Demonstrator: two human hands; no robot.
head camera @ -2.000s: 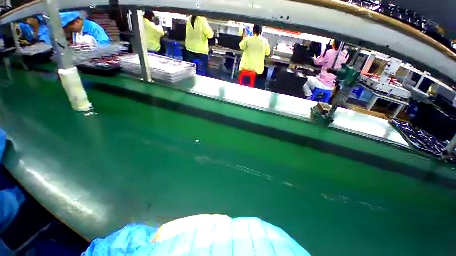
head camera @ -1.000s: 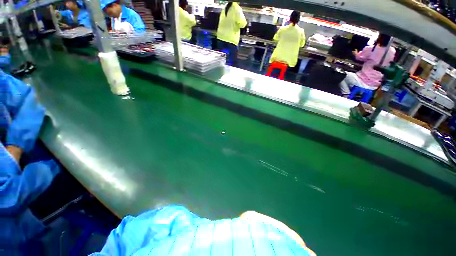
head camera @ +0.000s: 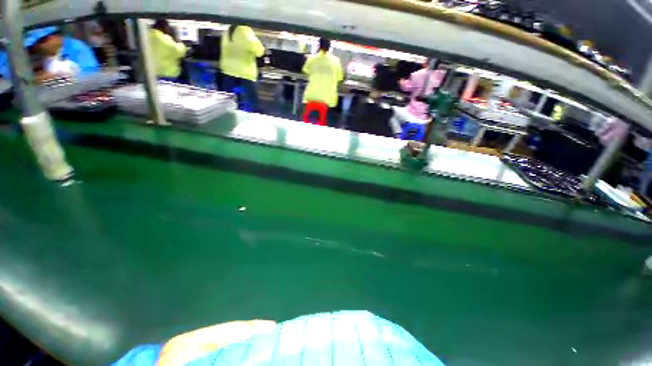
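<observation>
The wide green conveyor belt (head camera: pixel 307 229) fills the middle of the view, with a small white speck and faint white scuffs on its surface. The light blue smock (head camera: pixel 336 343) with thin lines bulges up at the bottom edge over the near side of the belt. A pale, orange-edged patch lies at the left of the smock; I cannot tell what it is. Neither my left hand nor my right hand can be made out, and nothing is seen held.
An upright post wrapped in white (head camera: pixel 46 146) stands at the left. Stacked pale trays (head camera: pixel 175 100), a green fixture (head camera: pixel 415 156) and a black parts tray (head camera: pixel 550 175) line the far ledge. An overhead rail (head camera: pixel 343 21) crosses above. Several people work beyond.
The view has swung to the right, so the far-side things sit further left and more of the right end shows. The blue-sleeved person at the near left has left the view.
</observation>
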